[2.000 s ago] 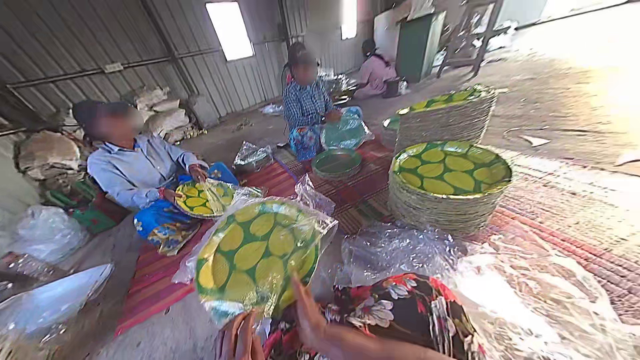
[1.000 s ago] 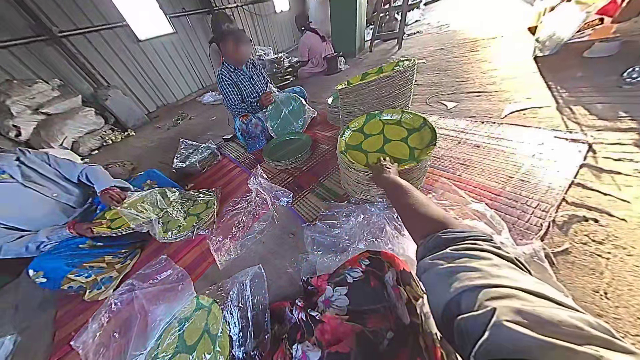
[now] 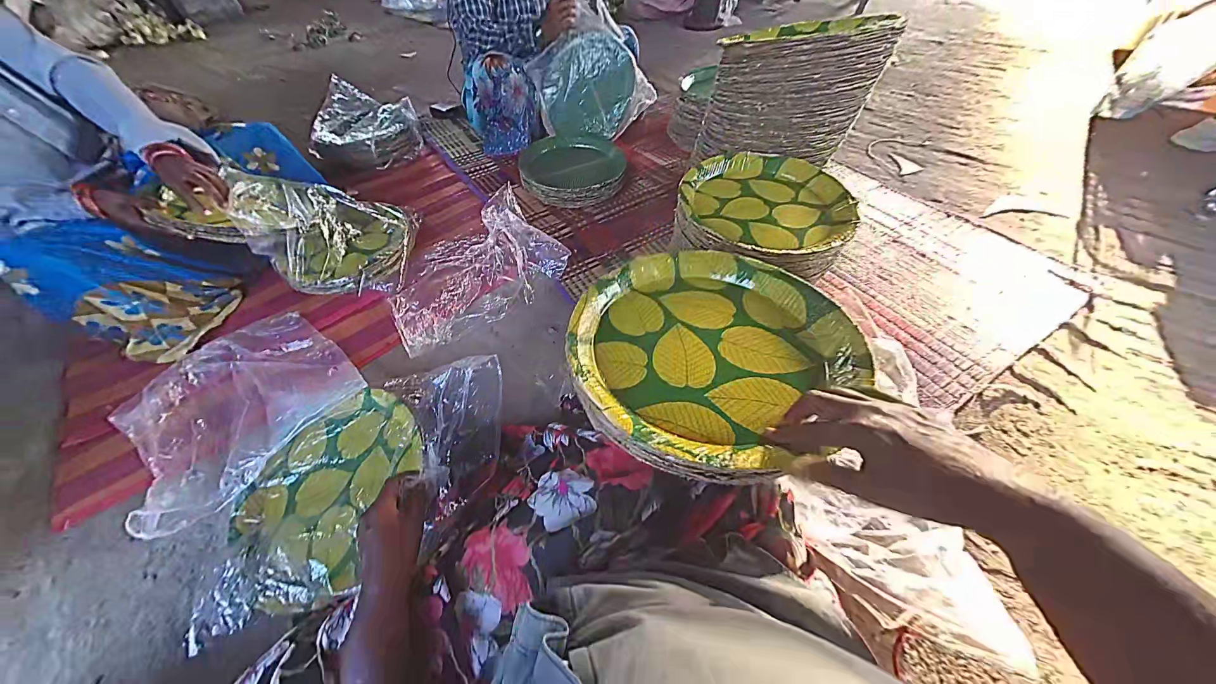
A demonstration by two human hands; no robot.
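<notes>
My right hand [image 3: 825, 429] grips the right rim of a small stack of green plates with yellow leaf prints [image 3: 703, 356], raised over my floral-clothed lap. At the lower left, my left hand [image 3: 401, 503] is at the edge of leaf-print plates in a clear plastic bag [image 3: 328, 494]; its fingers are mostly hidden, so its hold cannot be told. Behind the plates in my right hand stands a shorter stack of leaf-print plates [image 3: 769, 204], with a tall leaning stack [image 3: 803, 90] beyond it.
A person's hands [image 3: 185, 180] hold bagged plates [image 3: 332, 242] at the left. Another person holds a bagged green plate [image 3: 589, 85] near a stack of plain green plates [image 3: 573, 169]. Loose clear plastic bags [image 3: 480, 271] lie on and beside the striped mat [image 3: 399, 195].
My right hand, earlier on top of the leaf-print stack, has come back toward me with several plates, and that stack is lower. My left hand has come into view at the bagged plates.
</notes>
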